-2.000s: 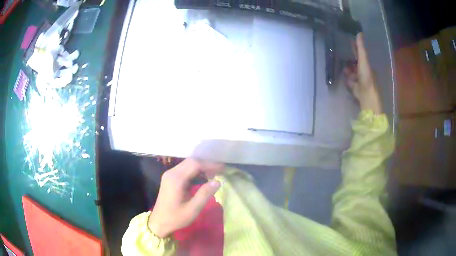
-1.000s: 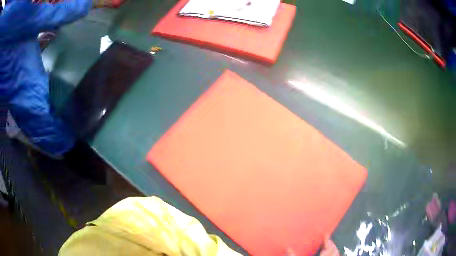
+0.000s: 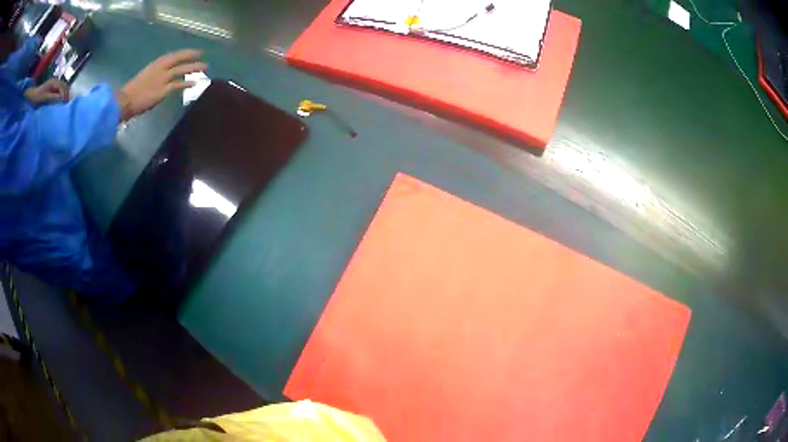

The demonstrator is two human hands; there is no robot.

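An orange-red foam pad (image 3: 501,328) lies bare on the green bench in front of me, its lower edge cut off by the picture. A second foam pad (image 3: 557,82) at the top carries a white-faced display panel (image 3: 449,33) with a thin cable and a yellow tab on it. A yellow sleeve (image 3: 298,423) of mine shows at the bottom edge, left of the nearer pad. Neither of my hands is in the picture.
A person in blue sits or stands at the left, one hand (image 3: 160,84) raised over the bench (image 3: 259,276). A glossy dark panel (image 3: 212,164) lies before them. A small yellow-ended cable (image 3: 313,107) lies beside it. A pale cable (image 3: 734,52) runs at the top right.
The view has turned from the machine to the bench, then shifted slightly. My fingers at the near pad's lower edge have left the picture. The neighbour's hand now reaches above the dark panel.
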